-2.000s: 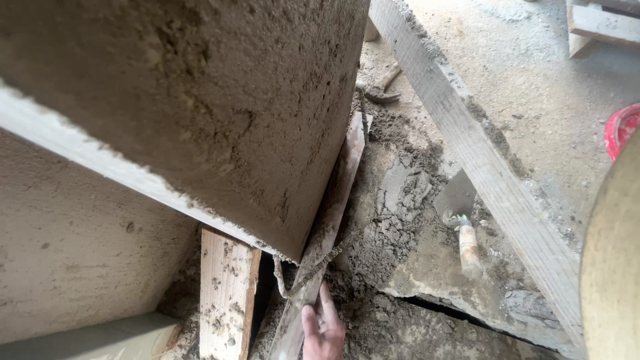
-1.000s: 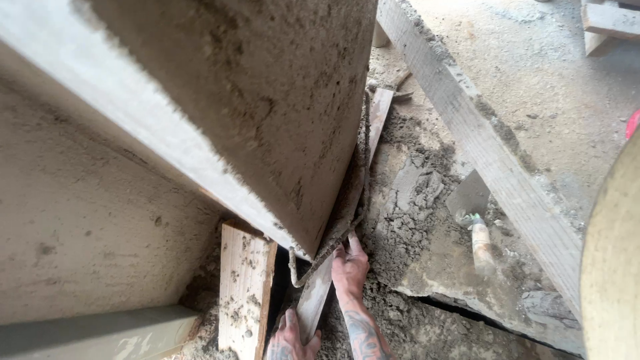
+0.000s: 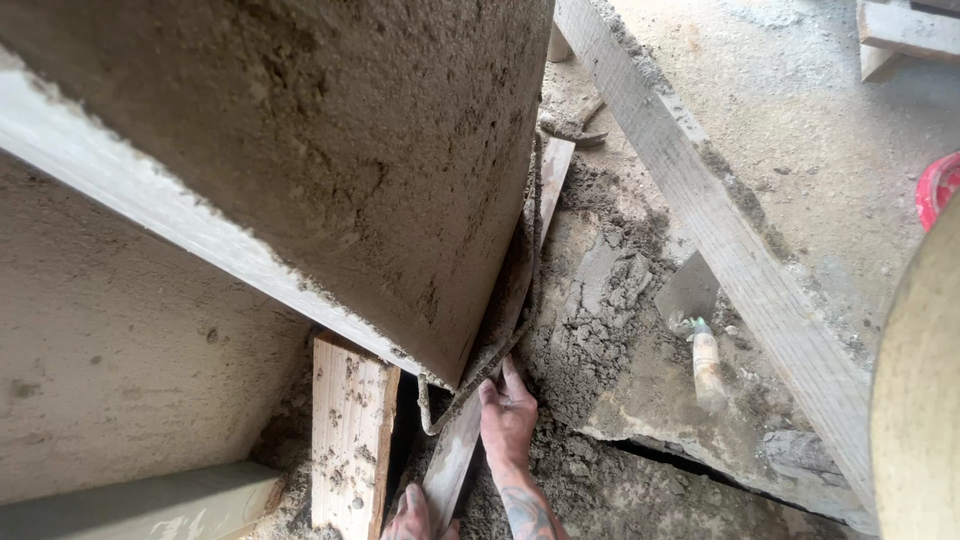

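My left hand (image 3: 411,516), at the bottom edge, is around the near end of a narrow wooden board (image 3: 454,457), thumb on one side. My right hand (image 3: 510,420) has its fingertips at the board's right edge, beside a bent, mortar-crusted metal bar (image 3: 480,379). Whether those fingers grip the bar or the board is unclear. The bar runs along the foot of a large mortar-covered slab or panel (image 3: 360,172) and hooks up at its lower corner. The board lies under the bar and stretches up to a claw-like metal tool head (image 3: 577,137).
A trowel (image 3: 691,292) lies by wet mortar (image 3: 607,322). A long timber (image 3: 712,202) slants across the right. A short wooden block (image 3: 349,442) stands left of the board. A gap (image 3: 675,457) splits the slab below. A pink-red rim (image 3: 934,191) shows far right.
Two seconds ago only one hand showed, low on the board. A second was in view one second ago. The right hand has since stayed near the bar, the left at the board's near end.
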